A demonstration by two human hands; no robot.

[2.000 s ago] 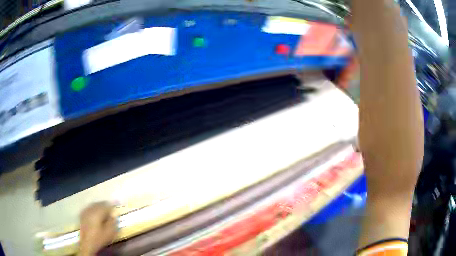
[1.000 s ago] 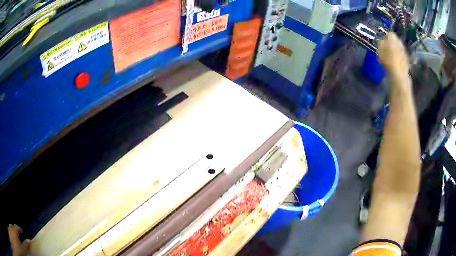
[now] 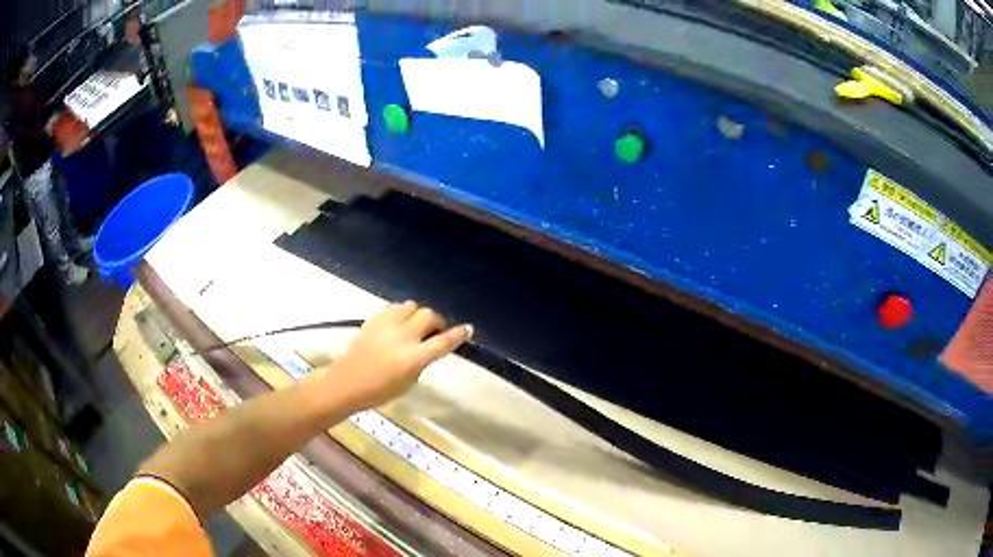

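Note:
My left hand (image 3: pixel 397 354) reaches in from the lower left, its fingers closed on a long black strip (image 3: pixel 642 448). The strip runs right in front of the strip stack, and its thin, edge-on end curves away to the left of my hand. The wide black strip stack (image 3: pixel 610 321) with stepped ends lies along the foot of the blue beam. A long pale steel-rule die (image 3: pixel 463 473) with a light line of dark marks lies along the front; my forearm hides part of it. My right hand is out of the picture.
The cream cutting board (image 3: pixel 234 234) lies under everything. The blue beam (image 3: pixel 697 207) carries green buttons and a red button (image 3: pixel 894 311). The worn red ledge (image 3: pixel 310 511) runs along the front. A blue bin (image 3: pixel 144 226) and a person (image 3: pixel 49 196) are at the far left.
The view has swung from the table's right end towards its left end. My left hand now holds a black strip over the board. My right arm has left the picture.

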